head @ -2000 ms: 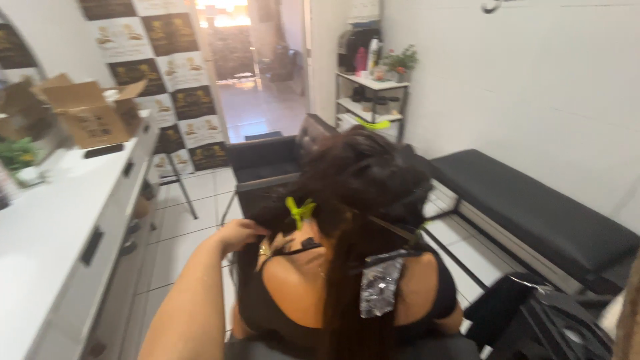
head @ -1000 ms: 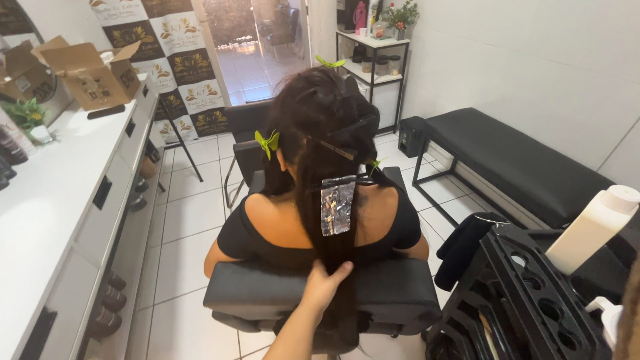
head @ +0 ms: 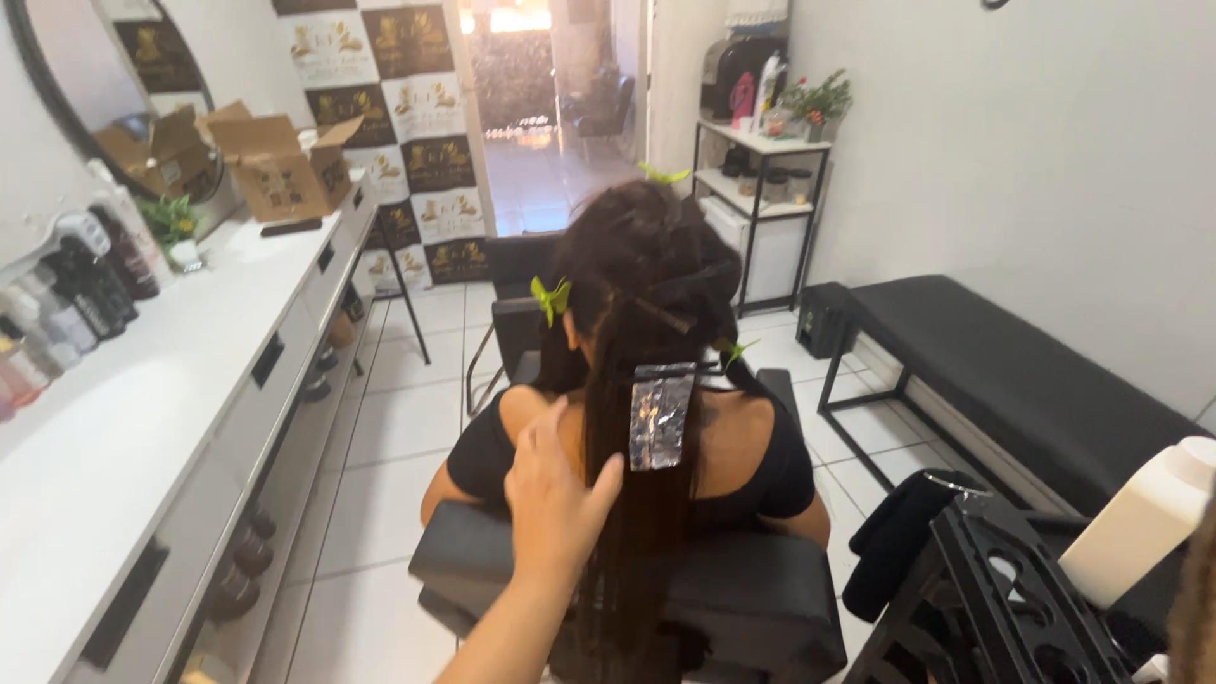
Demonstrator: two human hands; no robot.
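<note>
A person in a black top sits in a black salon chair (head: 760, 598), back to me, with long dark hair (head: 627, 532) hanging over the backrest. My left hand (head: 556, 475) is at the left edge of the hanging hair, fingers apart, thumb close to the strands; nothing is gripped in it. A folded foil strip (head: 660, 418) lies on the hair right of my thumb. Green hair clips hold sections at the left (head: 551, 299), the top (head: 663, 174) and the right (head: 736, 353). A metal sectioning clip (head: 665, 316) sits at the back of the head. My right hand is out of view.
A white counter (head: 190, 380) with bottles (head: 85, 275) and an open cardboard box (head: 285, 176) runs along the left. At the right are a black padded bench (head: 1007, 370), a black trolley (head: 1016, 598) and a cream bottle (head: 1140, 522). Shelves (head: 760, 142) stand behind.
One second ago my left hand was around the hair below the foil; now it is higher, to the left, with fingers apart. The seated person's head was tilted two seconds ago and is now upright.
</note>
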